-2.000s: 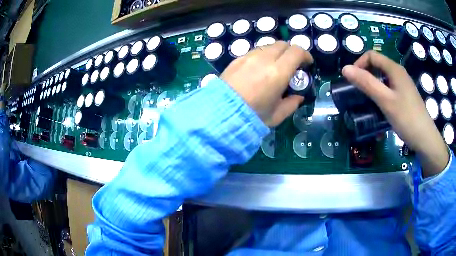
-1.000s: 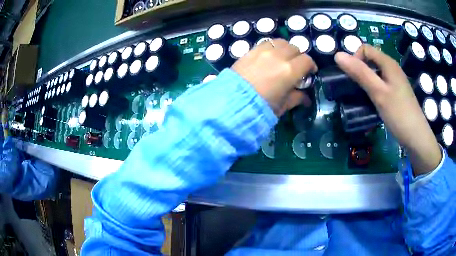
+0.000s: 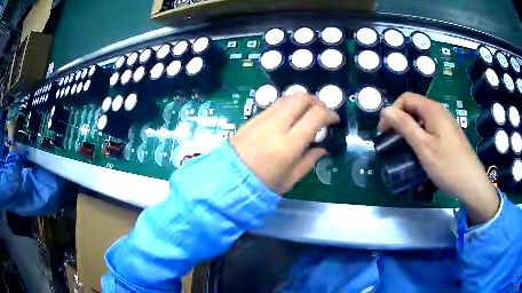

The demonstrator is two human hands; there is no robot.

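The green circuit board (image 3: pixel 229 117) bears rows of standing black capacitors with pale tops. Four stand in the third row, such as the one between my hands (image 3: pixel 369 98). My left hand (image 3: pixel 280 140) grips one upright capacitor (image 3: pixel 321 135) over the board; its base is hidden, so I cannot tell whether it touches. My right hand (image 3: pixel 443 146) holds at least two black capacitors (image 3: pixel 403 171) on their sides, low over the board. Pale half-filled footprints (image 3: pixel 363 173) show near the front edge.
A silvery rail (image 3: pixel 355 226) runs along the near edge. A brown carton (image 3: pixel 257 10) lies behind the board. More boards with capacitors lie left and right. Another person's blue sleeve (image 3: pixel 28 180) is at far left. Brown cardboard (image 3: pixel 103 243) stands below the rail.
The view has shifted, so the board sits further right and lower. A capacitor now stands free between my hands where my left fingers were. My left hand has moved nearer the front with a capacitor.
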